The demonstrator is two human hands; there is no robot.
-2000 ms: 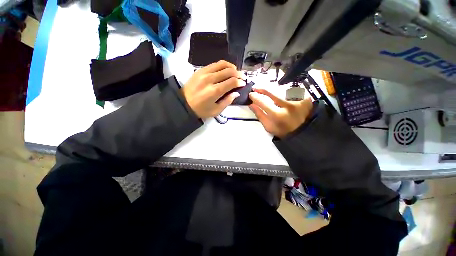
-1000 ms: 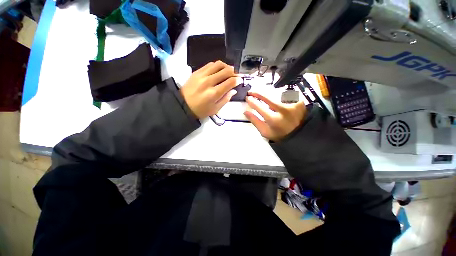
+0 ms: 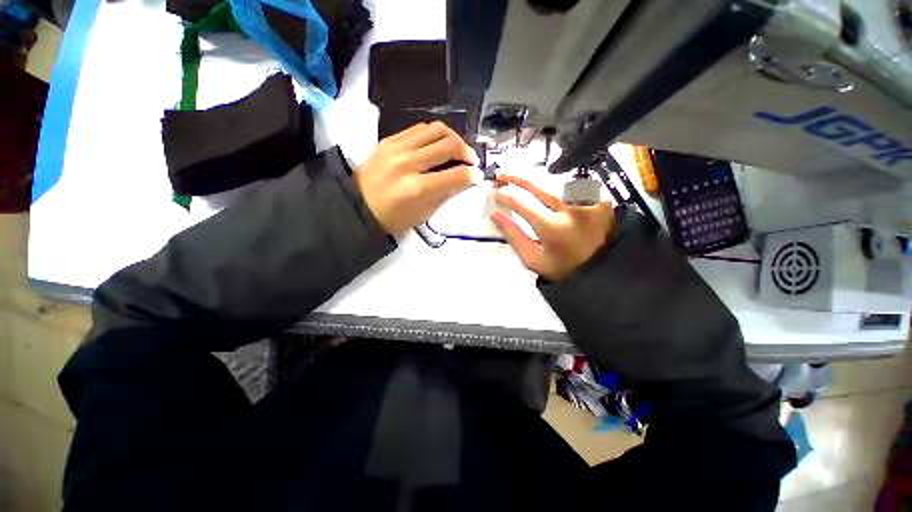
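Note:
A small dark fabric piece [image 3: 490,173] lies at the needle area of the white-grey sewing machine [image 3: 660,110], and only a small part of it shows between my fingertips. My left hand [image 3: 418,180] is at its left with the fingers bent down on the fabric. My right hand [image 3: 552,226] is at its right, index fingertip near the piece's edge, fingers apart. Dark sewn panels [image 3: 408,75] lie behind my left hand, beside the machine head. The needle and presser foot are partly washed out by bright light.
A stack of dark cut pieces [image 3: 238,135] lies at left, over a green strip [image 3: 189,70]. Dark pieces with a blue tie strip [image 3: 318,50] are behind it. A keypad device [image 3: 700,200], an orange-handled tool [image 3: 645,168] and a grey vented box [image 3: 797,267] are at right.
The dark piece between my hands has moved away under the needle area, so less of it shows. The panels behind extend farther back. My hands have stayed nearly in place.

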